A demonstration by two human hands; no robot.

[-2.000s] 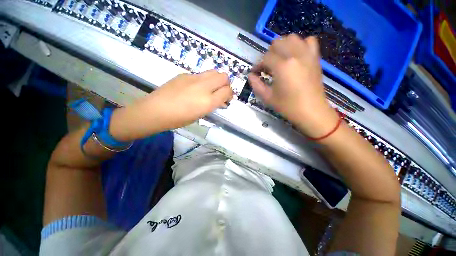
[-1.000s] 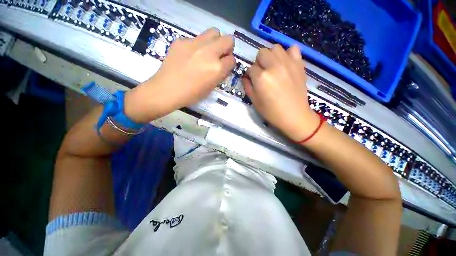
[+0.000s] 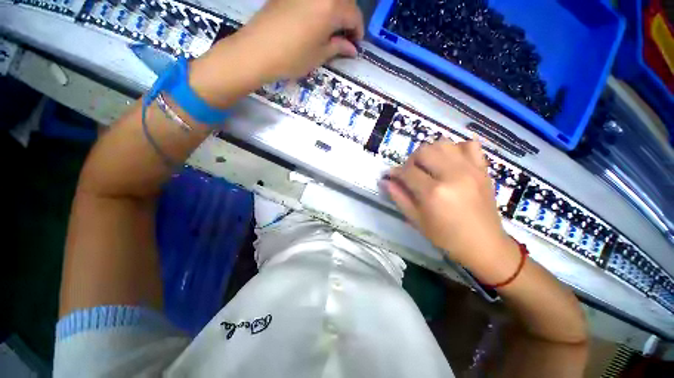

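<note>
Circuit board panels lie in a row along the metal track, with a black divider between two of them. My left hand is beyond the boards, over the far side of the track at the near ends of the dark component rows; its fingers are curled and I cannot tell what they hold. My right hand is over the boards and the near rail, right of the divider, slightly blurred, with bent fingers; whether it holds a small part cannot be seen.
A blue parts bin holds a heap of loose black parts beyond the boards. Clear tubes lie at the right. A small dark part is on the near rail. A dark flat object is partly hidden below my right hand.
My left hand has moved from over the boards up to the far side. My right hand has moved right and nearer to me. The board panels in the middle are more exposed, and the divider shows.
</note>
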